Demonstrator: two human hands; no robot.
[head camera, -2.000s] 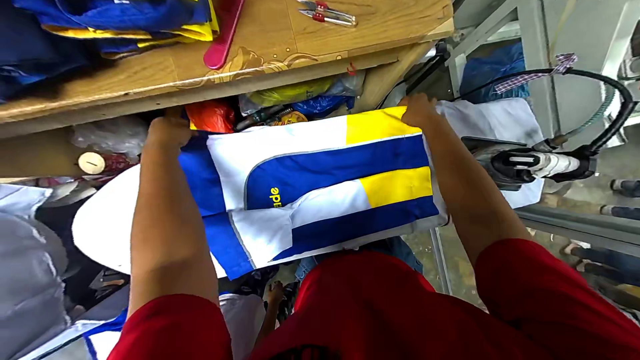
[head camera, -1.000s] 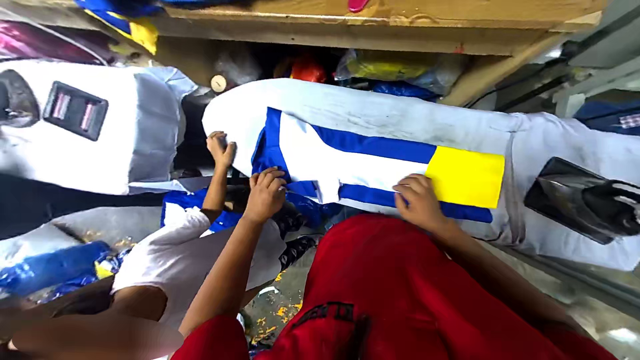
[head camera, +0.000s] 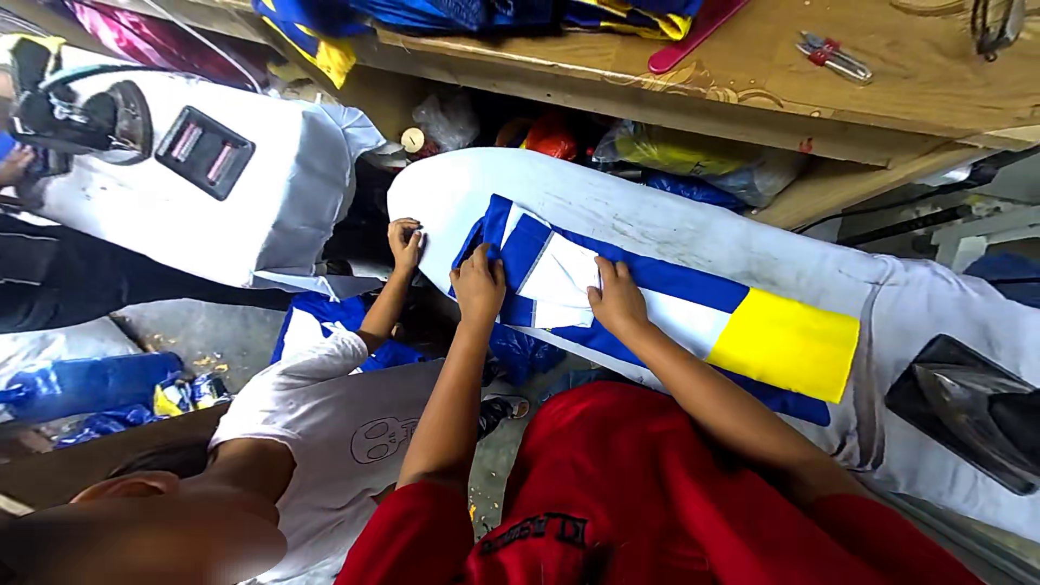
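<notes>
A blue, white and yellow fabric piece (head camera: 780, 333) lies lengthwise on a white-covered ironing board (head camera: 601, 187). Its left part is folded over, with a white flap (head camera: 565, 280) on top. My left hand (head camera: 479, 284) has its fingertips on the bunched blue cloth at the left end; whether they pinch it cannot be told. My right hand (head camera: 617, 299) holds the right edge of the white flap, thumb and fingers together. To the right of the cloth, an iron (head camera: 975, 398) rests on a dark pad.
Beside me on the left is another person in a white shirt (head camera: 325, 414), one hand at the board's rounded end. A second board (head camera: 260, 195) bears another iron (head camera: 122, 122). Beyond my board, a wooden table (head camera: 731, 89) holds clothes and a small red-handled tool (head camera: 834, 58); plastic bags lie beneath.
Two seconds ago both hands held the cloth up, spread between them; now it lies on the board. Since one second ago its left part has been folded over, and my right hand has moved left.
</notes>
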